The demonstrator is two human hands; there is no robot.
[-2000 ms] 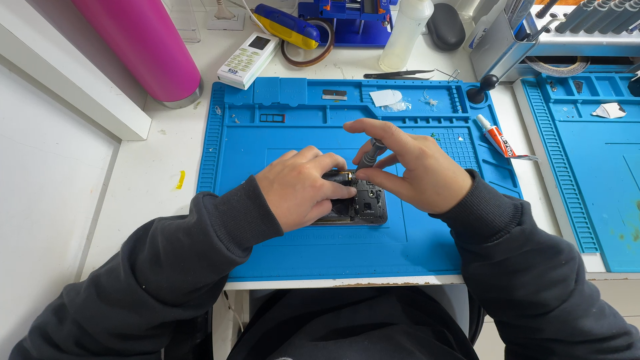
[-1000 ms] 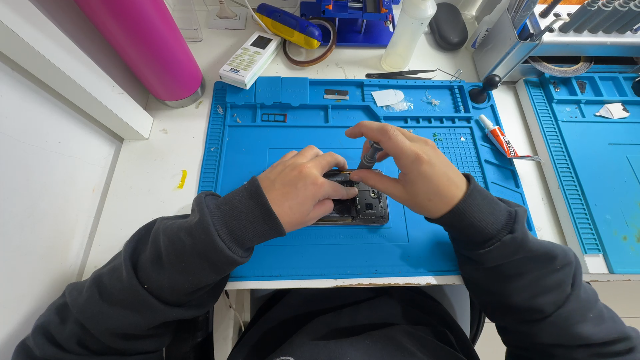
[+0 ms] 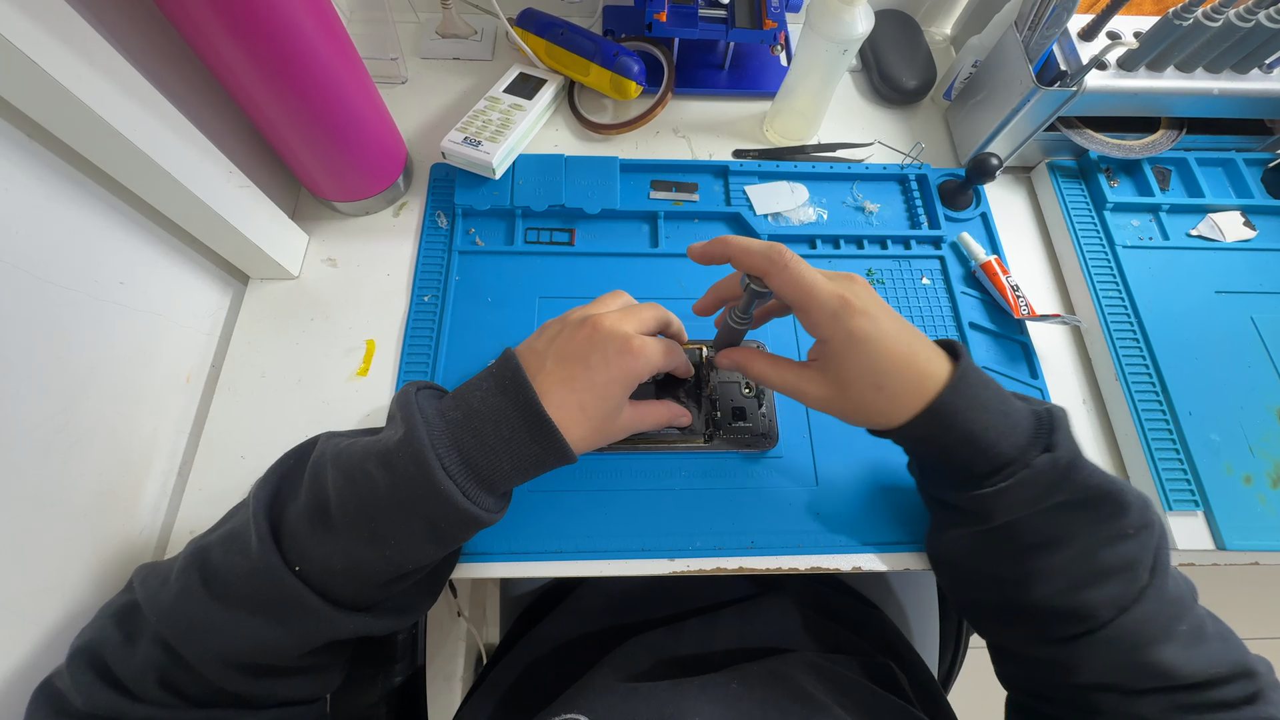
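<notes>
An opened smartphone [image 3: 742,412] lies flat on a blue silicone repair mat [image 3: 700,510], its black inner parts exposed. My left hand [image 3: 615,370] rests over the phone's left part, with thumb and fingers pressed on it; what lies beneath the palm is hidden. My right hand [image 3: 820,330] holds a small grey precision screwdriver [image 3: 739,318] between thumb and fingers, tilted slightly, over the phone near its upper middle. The screwdriver's tip is hidden behind the thumb.
Behind the mat are a white remote-like device [image 3: 503,120], a tape roll [image 3: 620,88], black tweezers [image 3: 805,152] and a plastic bottle [image 3: 818,70]. A magenta cylinder [image 3: 290,90] stands at left. A glue tube [image 3: 1000,282] lies on the mat's right edge; a second mat [image 3: 1190,330] is further right.
My left fingers have drawn back from the phone's middle and now bend over its left part. My right hand keeps the screwdriver at much the same spot.
</notes>
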